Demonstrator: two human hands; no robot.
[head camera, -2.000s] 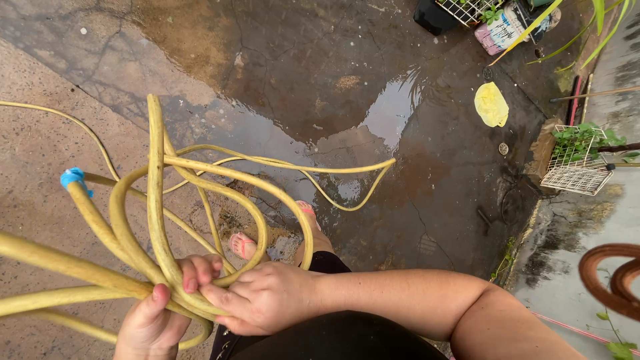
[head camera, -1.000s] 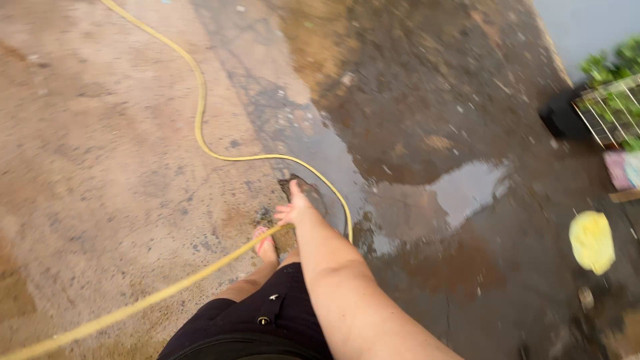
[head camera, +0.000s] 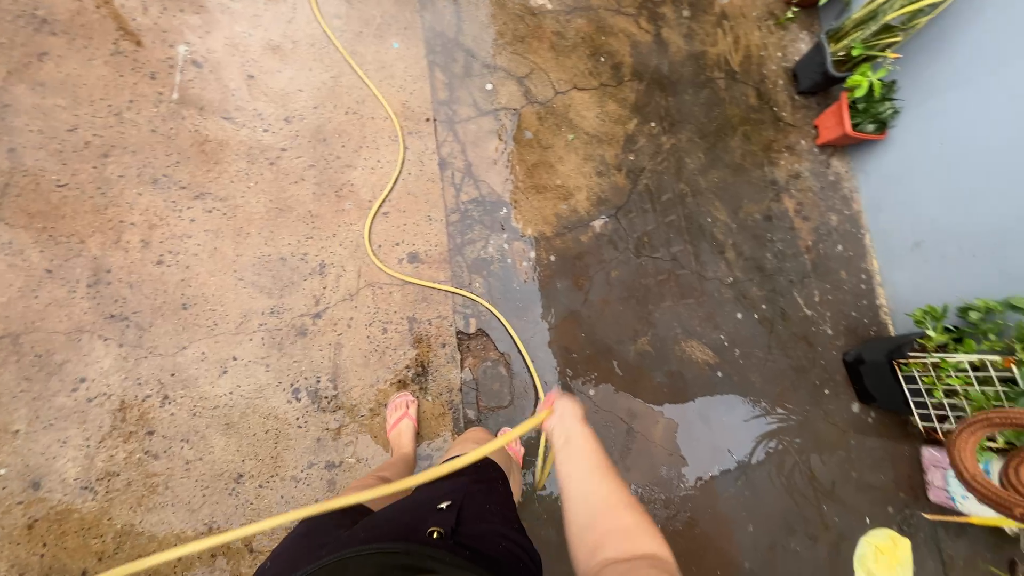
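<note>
A yellow garden hose (head camera: 398, 152) winds down the concrete floor from the top edge. Its lower part reaches my right hand (head camera: 562, 416), which is closed around it in front of my right leg. From that hand the hose stretches across my dark shorts to the bottom left edge, and a short loop of it hangs just below the fingers. My left hand is outside the view.
Wet, cracked concrete (head camera: 640, 264) with a puddle (head camera: 716, 428) lies at the right. Along the pale wall stand an orange flowerpot (head camera: 838, 122), black planters (head camera: 876, 370) and a white wire rack (head camera: 952, 388). A broken hollow (head camera: 484, 372) is beside my feet; a yellow object (head camera: 882, 552) lies lower right.
Two seconds ago both my hands held a bundle of hose coils; now the hose lies in one winding line on the floor. My left hand has left the view, which has shifted.
</note>
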